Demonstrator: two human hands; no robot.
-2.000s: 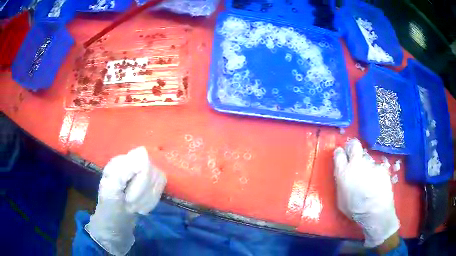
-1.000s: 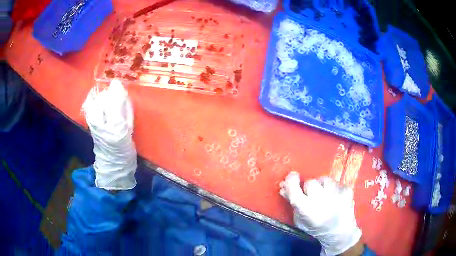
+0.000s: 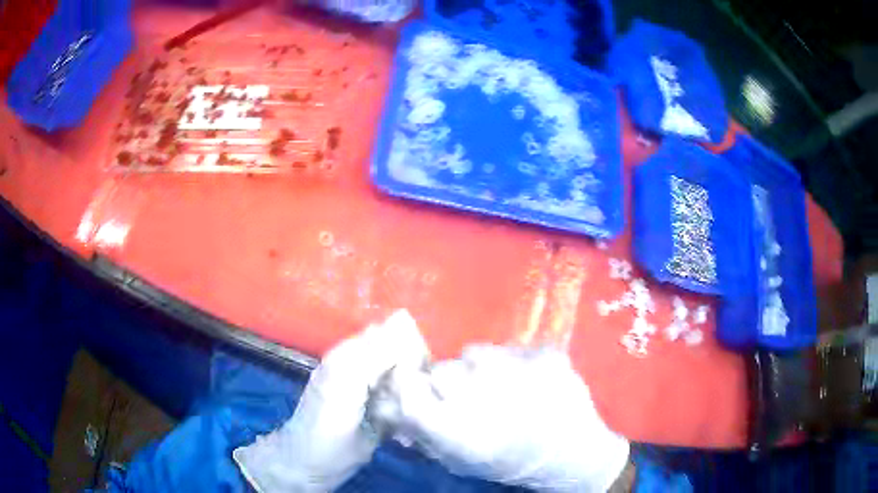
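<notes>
My left hand (image 3: 337, 409), in a white glove, and my right hand (image 3: 510, 414), also gloved, are together at the bench's front edge with their fingertips touching. The frame is blurred and the fingers hide whatever is between them; I cannot tell if a part is held. Faint clear rings (image 3: 327, 239) lie loose on the red-orange surface just beyond my hands. Small white plastic pieces (image 3: 635, 313) lie in a loose pile to the right. The clear tray (image 3: 231, 159) at the left holds scattered dark red-brown rings.
A large blue tray (image 3: 380, 183) of clear rings stands at the back centre. Small blue bins stand at right, one with silvery parts (image 3: 691, 231), and one at far left (image 3: 67, 63). A red rod (image 3: 214, 24) lies behind the clear tray. The dark bench edge (image 3: 193, 323) curves in front.
My left hand has moved right from the clear tray's near corner, and my right hand has moved in to meet it. The camera view has turned.
</notes>
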